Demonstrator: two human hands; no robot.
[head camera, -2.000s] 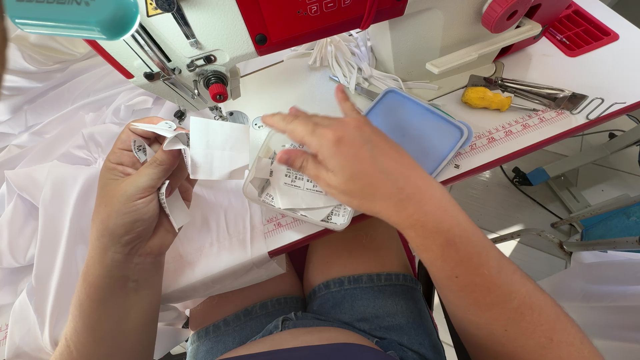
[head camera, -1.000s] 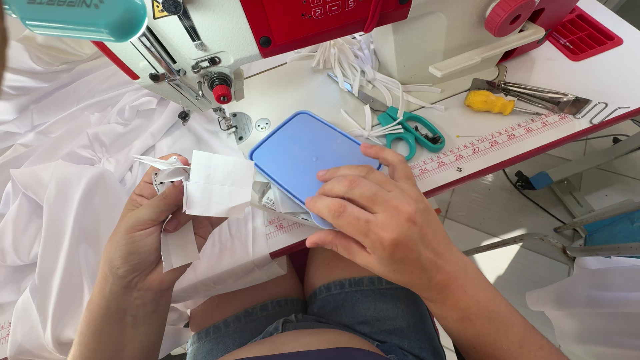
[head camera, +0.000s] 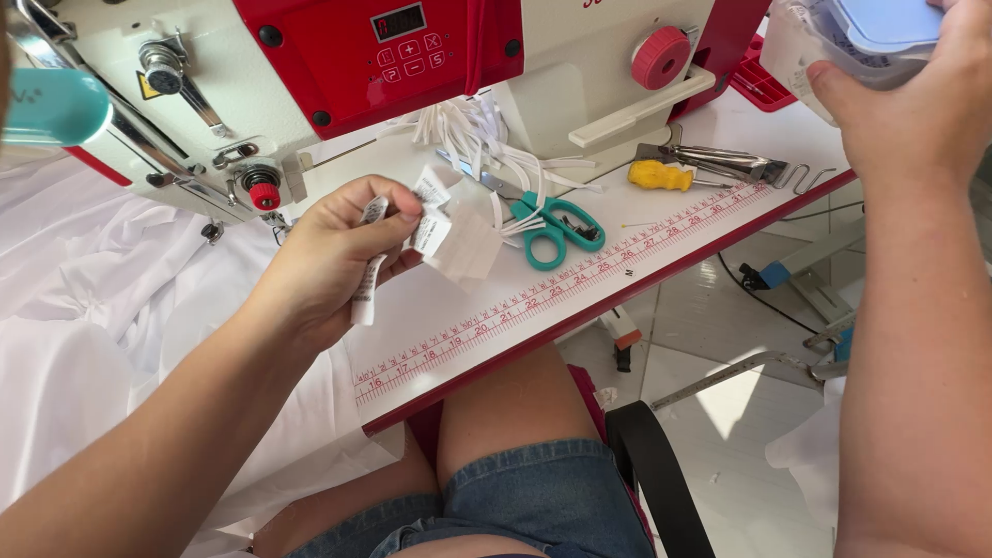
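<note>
Several small white fabric labels (head camera: 431, 232) with printed writing are pinched in my left hand (head camera: 341, 256), above the table in front of the sewing machine (head camera: 387, 62). One label curls down below the palm. At the upper right edge, my right hand (head camera: 914, 108) grips a clear plastic container (head camera: 802, 58) with its blue lid (head camera: 891, 23) on top; whether the lid is fastened I cannot tell. Teal-handled scissors (head camera: 546, 240) lie on the table, their blades partly under white strips (head camera: 465, 128). White fabric (head camera: 70, 310) lies bunched at the left.
A yellow-handled screwdriver (head camera: 659, 176) lies beside metal sewing attachments (head camera: 725, 161) toward the table's right. A printed ruler (head camera: 504, 310) runs along the red front edge. The machine's handwheel (head camera: 660, 58) and a red tray (head camera: 763, 81) stand behind. A black chair armrest (head camera: 659, 480) is below.
My right hand has lifted the container with its blue lid off the table to the upper right. My left hand, still holding labels, has moved right, toward the scissors.
</note>
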